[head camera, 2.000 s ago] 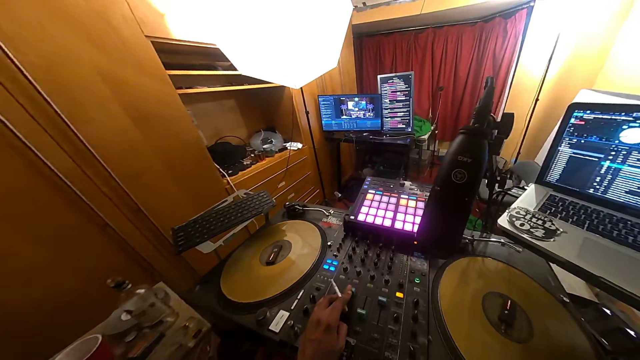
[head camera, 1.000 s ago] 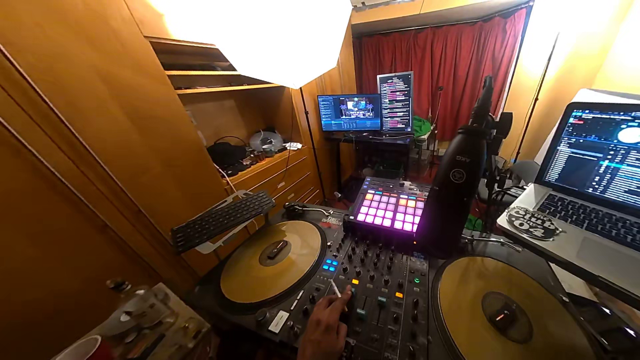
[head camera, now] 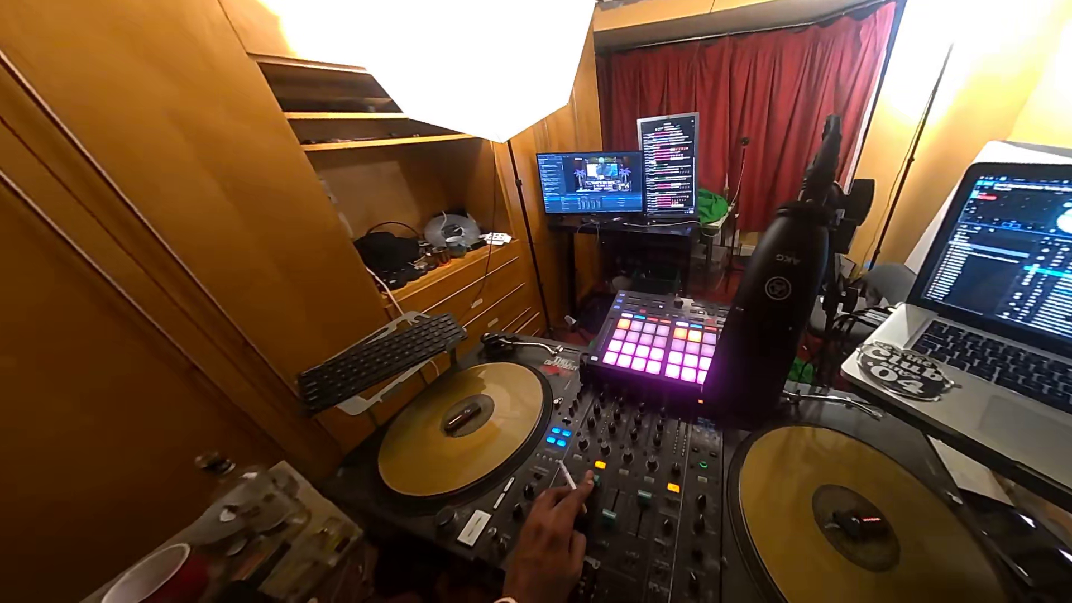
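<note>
My left hand [head camera: 548, 536] reaches over the DJ mixer [head camera: 624, 502] from the bottom middle. A slim white stick, perhaps a cigarette [head camera: 569, 475], juts up from between its fingers, and one fingertip rests at a control below a lit orange button [head camera: 600, 465]. To the left of the mixer is a turntable with a gold record [head camera: 502, 419]; a second turntable with a gold record [head camera: 779, 494] is on the right. Behind the mixer, a pad controller [head camera: 657, 343] glows pink and purple. My right hand is not in view.
A black AKG microphone [head camera: 775, 285] stands upright behind the mixer. An open laptop [head camera: 1005, 402] sits above the right turntable. A keyboard [head camera: 381, 360] is tilted behind the left one. At lower left, a red cup [head camera: 159, 578] stands near a cluttered surface [head camera: 276, 519].
</note>
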